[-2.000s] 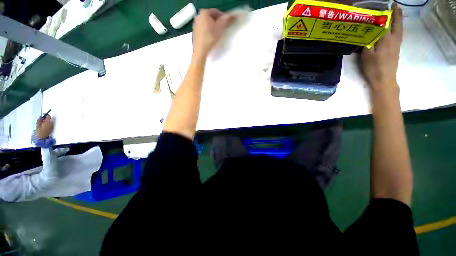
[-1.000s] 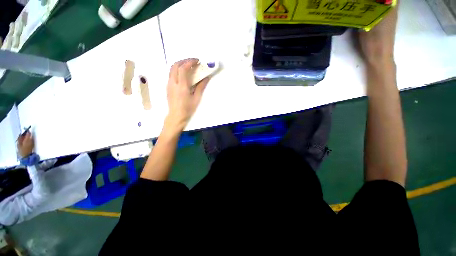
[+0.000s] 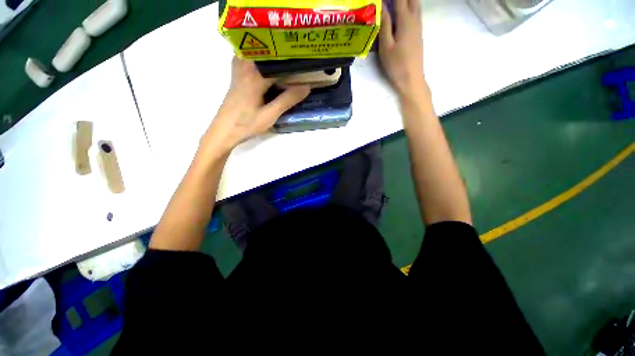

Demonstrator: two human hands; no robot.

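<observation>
My left hand (image 3: 254, 108) holds a cream elongated housing (image 3: 317, 78) with a dark spot at its right end, in the opening of the black press (image 3: 317, 108) with its grey-blue base. A yellow and red warning sign (image 3: 299, 31) covers the top of the press. My right hand (image 3: 402, 49) is at the right side of the press, its fingers at the top edge of the picture. Whether it grips something is hidden.
Two beige strips lie on the white bench (image 3: 188, 90) at the left, one plain (image 3: 83, 147) and one with a dark spot (image 3: 110, 167). A small dark piece (image 3: 109, 217) is near them. Several cream housings (image 3: 72, 50) lie on the green conveyor. A clear container (image 3: 505, 12) stands at upper right.
My left hand has brought the cream housing from the open bench to the right, into the press. The view has shifted right, so the press appears further left. My right hand stays beside the press.
</observation>
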